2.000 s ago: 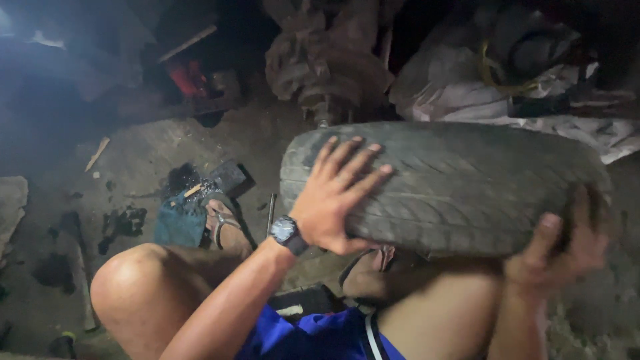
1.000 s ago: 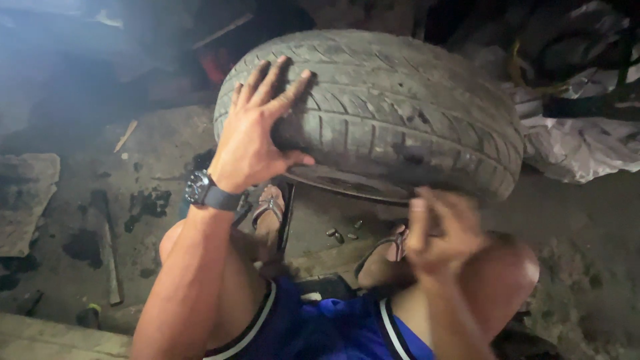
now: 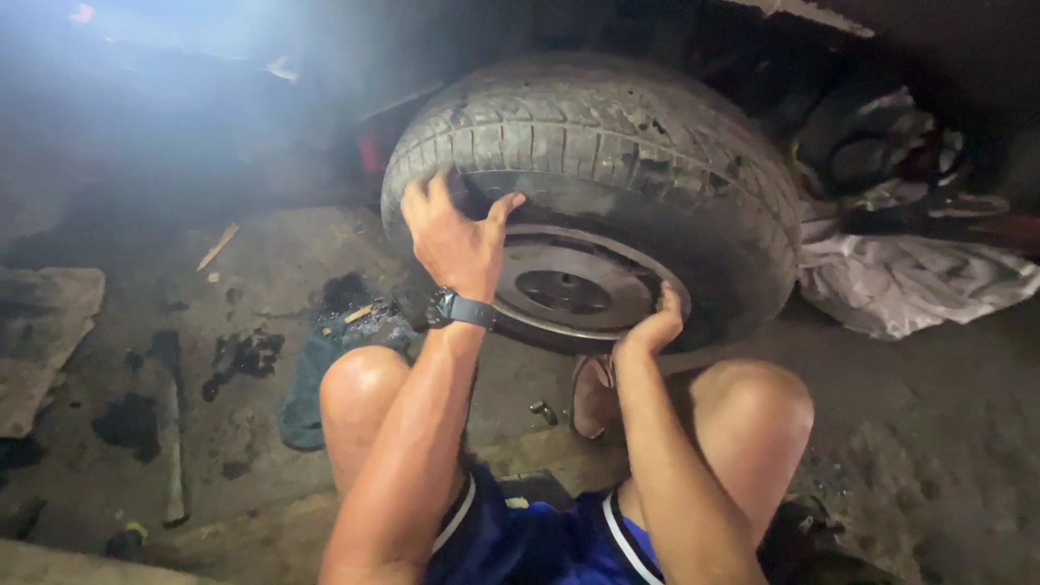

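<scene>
A worn car wheel, its rubber tire mounted on a steel rim, is tilted between and beyond my knees, with the rim face turned toward me. My left hand, with a dark watch on the wrist, grips the left side of the tire, fingers on the tread shoulder and thumb on the sidewall. My right hand holds the lower right edge of the rim, with the thumb against the metal; its other fingers are hidden behind the wheel. Small metal pieces, which look like lug nuts, lie on the floor below the wheel.
A long flat bar and a flat board lie on the left of the stained floor. Nearer my left knee is a blue-green cloth. A crumpled whitish sack lies right of the tire. One sandaled foot shows under the wheel.
The wheel has turned from tread-on to showing its rim face. My left hand stays on the tire's left side, and my right hand has moved from the tire's right end to the rim.
</scene>
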